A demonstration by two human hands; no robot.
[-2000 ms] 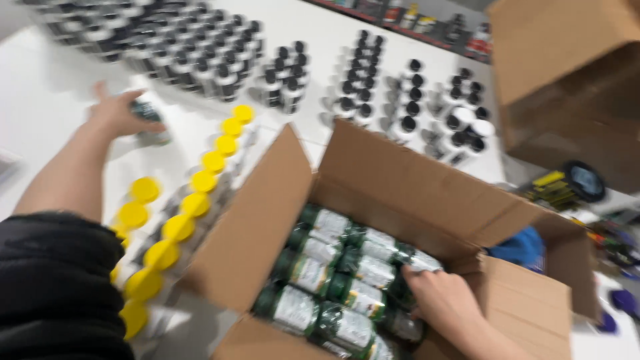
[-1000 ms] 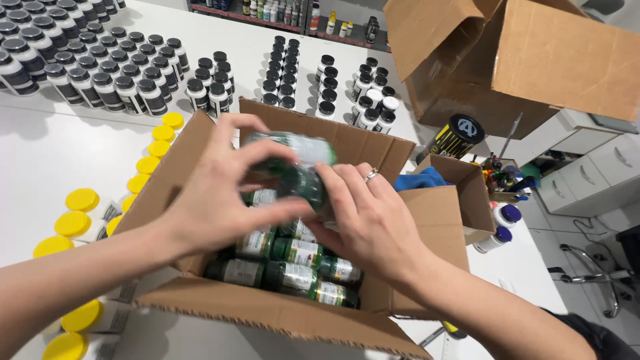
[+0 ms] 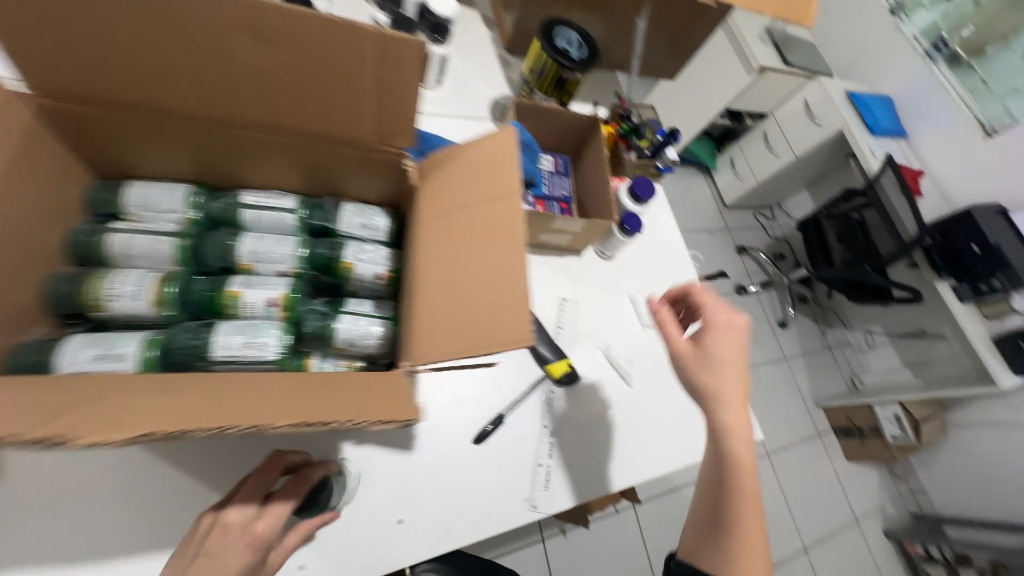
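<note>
My left hand (image 3: 260,512) is closed around a dark-lidded bottle (image 3: 324,490) on the white table, just below the near flap of an open cardboard box (image 3: 208,404). Green bottles with white labels (image 3: 252,296) lie on their sides in rows inside that box. My right hand (image 3: 704,344) is raised over the table's right part, thumb and forefinger brought together near a small pale strip (image 3: 640,310); whether it holds anything cannot be told. Between the hands lie a black pen (image 3: 500,416), a black and yellow tool (image 3: 554,356) and a clear ruler (image 3: 546,460).
Beyond the box flap stand a smaller cardboard box (image 3: 568,232), two white bottles with purple caps (image 3: 628,224), a holder full of pens (image 3: 640,140) and a black and yellow canister (image 3: 558,60). The table edge (image 3: 680,216) runs along the right; an office chair (image 3: 860,232) stands beyond.
My hands, together over the box holding a green bottle one second ago, have moved apart. The left is now low by the near flap, the right over the table's right side. The view has swung right.
</note>
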